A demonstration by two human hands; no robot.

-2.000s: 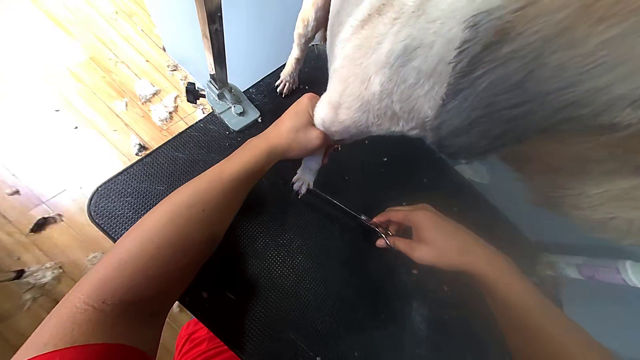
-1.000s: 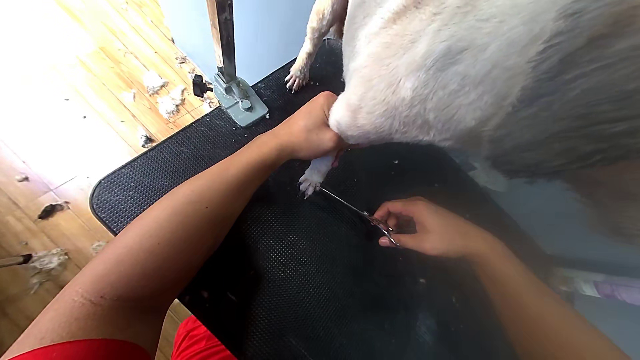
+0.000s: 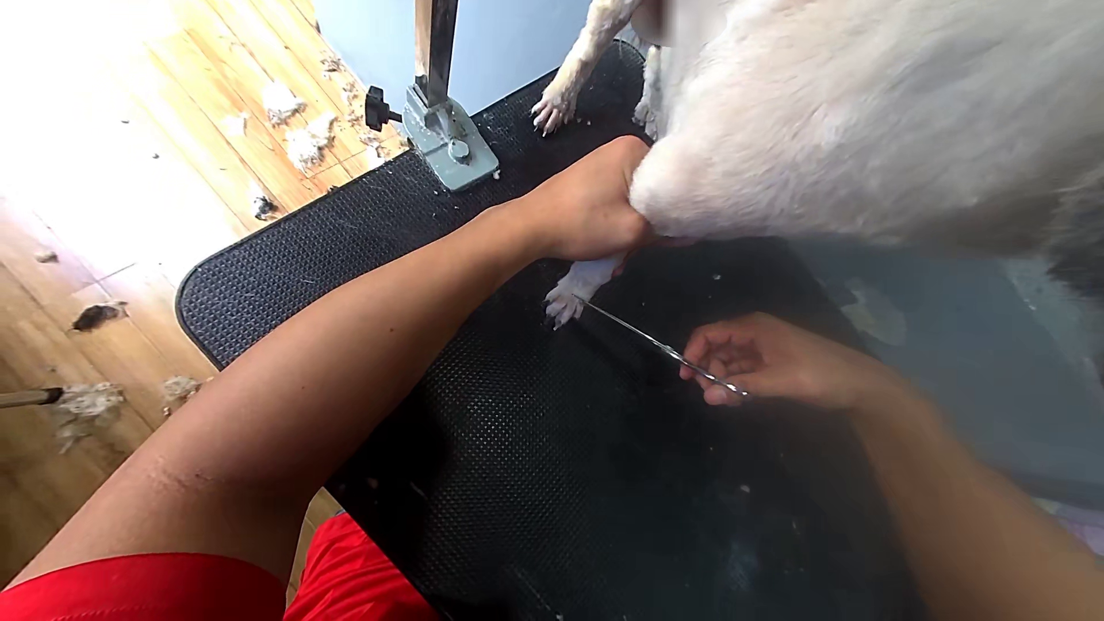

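Observation:
A dog with short, pale fur (image 3: 828, 129) stands on a black textured grooming table (image 3: 517, 448). My left hand (image 3: 595, 203) is closed around one of its legs, just above the paw; the fingers are partly hidden behind the leg and body. Below that hand the white paw (image 3: 573, 293) shows with its toes spread. In my right hand (image 3: 742, 358) is a pair of slim metal scissors (image 3: 647, 336), held by the handle end. Their blades look closed, and the tips lie at the toes of the held paw.
A grey clamp (image 3: 453, 147) with a black knob (image 3: 377, 109) fixes an upright post (image 3: 435, 47) to the table's edge. Another paw (image 3: 555, 105) rests near it. Clumps of cut fur (image 3: 309, 142) lie on the wooden floor, with a stick end (image 3: 30, 398) at the left.
The scissors have turned in my right hand, with their handles seen more edge-on now. My left hand keeps its hold on the leg. The view has shifted slightly.

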